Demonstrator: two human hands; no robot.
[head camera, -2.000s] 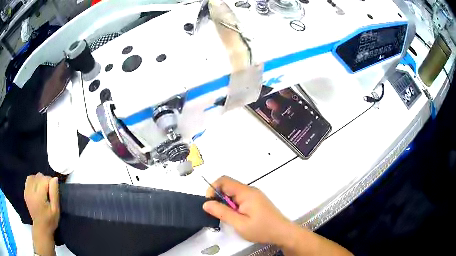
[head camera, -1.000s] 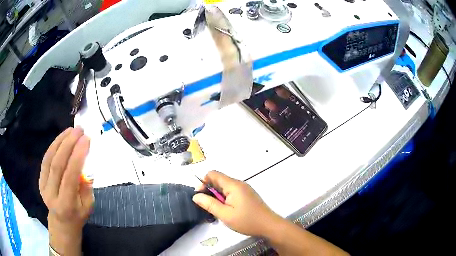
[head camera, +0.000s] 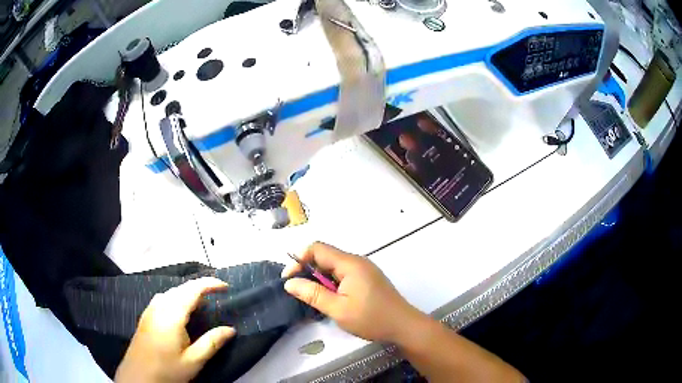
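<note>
The dark pinstriped garment piece (head camera: 254, 299) lies on the white table in front of the machine head, its near edge folded over. My left hand (head camera: 176, 329) is on its left part, with thumb and fingers around a fold of the cloth. My right hand (head camera: 359, 295) is at the cloth's right end and holds the thread snips (head camera: 323, 279), pink handle in the palm, dark blades pointing up and left. The right thumb and fingertip also touch the cloth edge. The needle area is hidden behind the tension assembly (head camera: 265, 196).
The white lockstitch machine head (head camera: 441, 90) spans the back, with a grey-beige cloth strip (head camera: 359, 90) hanging over it. A lit smartphone (head camera: 437, 164) leans by it. A yellow block (head camera: 296, 209) is near the foot. Dark cloth (head camera: 60, 179) is heaped at left. A ruler tape (head camera: 523, 288) edges the table.
My left hand, raised at the cloth's left end a second ago, has moved right and down onto the cloth, which is now bunched and folded. My right hand still holds the snips.
</note>
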